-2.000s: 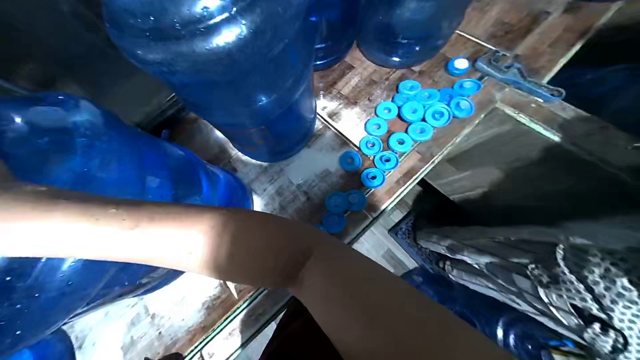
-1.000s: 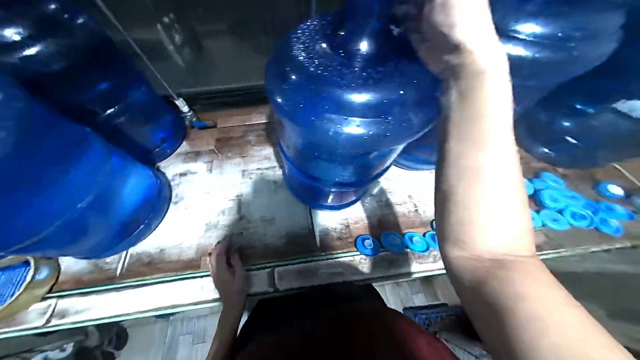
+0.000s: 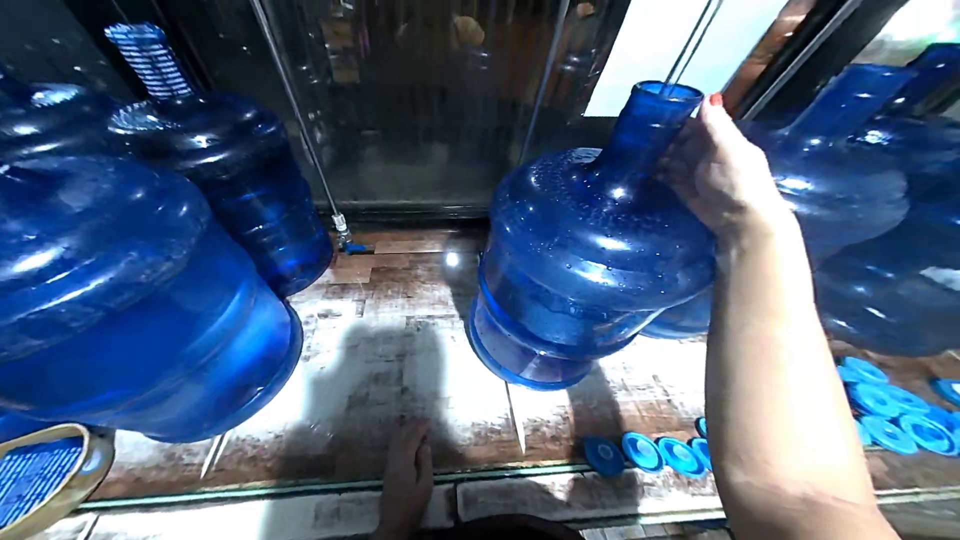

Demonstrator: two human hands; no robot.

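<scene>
A large blue plastic water jug (image 3: 592,262) stands on the tiled ledge, leaning a little to the right, water drops on its shoulder. My right hand (image 3: 720,165) is closed round its neck from the right, just under the uncapped mouth. Below and left of the jug, my left hand (image 3: 409,457) rests at the front edge of the ledge and holds nothing; its fingers are partly in shadow. Several blue caps (image 3: 681,456) lie along the edge below the jug, some hidden by my right forearm.
More blue jugs (image 3: 135,292) crowd the left, and others (image 3: 832,165) stand at the right. A pile of blue caps (image 3: 892,409) lies at lower right. A round tan-rimmed container (image 3: 94,457) sits at lower left. Behind is a dark glass panel with thin rods (image 3: 300,112).
The view has swung leftward since the first frame. Since one second ago, the jug's neck and my right hand on it have come fully into view. My left hand is still at the ledge's edge.
</scene>
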